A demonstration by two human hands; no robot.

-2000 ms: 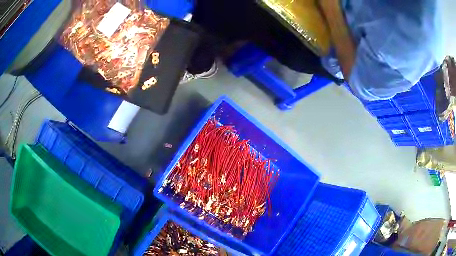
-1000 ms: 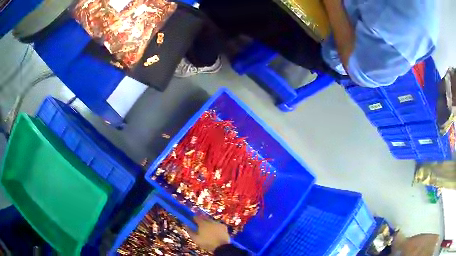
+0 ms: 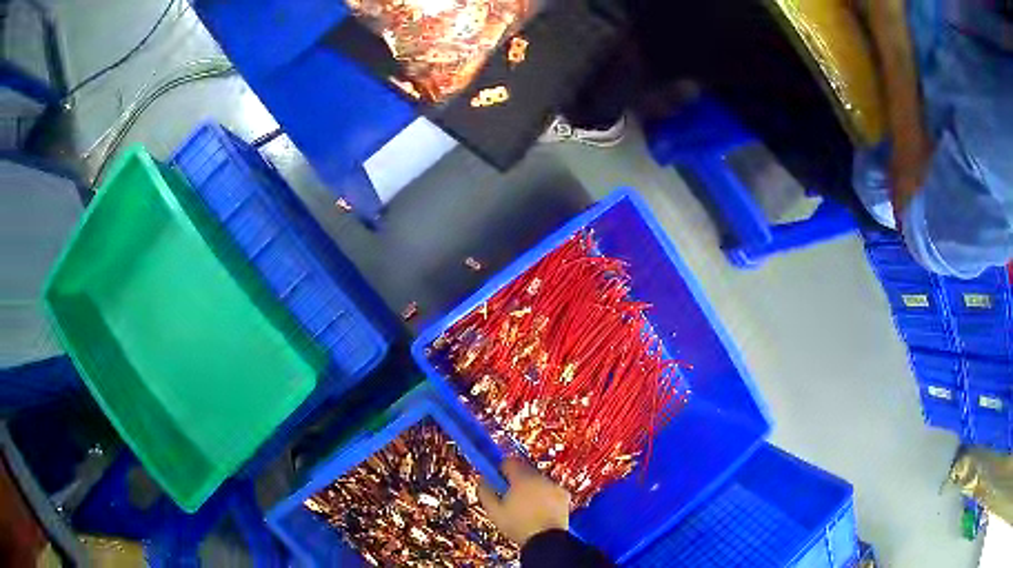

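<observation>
A blue crate [image 3: 711, 333] holds a bundle of red wire leads [image 3: 605, 355] with copper ends. Below it and to its left, a second blue crate [image 3: 291, 513] holds a heap of copper terminals [image 3: 389, 488]. My right hand [image 3: 531, 505], bare with a dark sleeve, comes in from the bottom edge. It lies where the two crates meet, over the rim and the edge of the copper heap. Its fingertips are unclear, so I cannot tell whether it holds anything. My left hand is not in view.
An empty green crate [image 3: 183, 333] rests by a blue crate [image 3: 278, 244] on the left. Another blue crate [image 3: 766, 510] stands lower right. Copper parts lie on a black tray [image 3: 544, 100] above. A blue stool [image 3: 733, 205] and a seated person's light blue clothing [image 3: 961, 200] are upper right.
My right hand came into view at the crate rim and remains there. The view has shifted, so the crates and tray now appear further right.
</observation>
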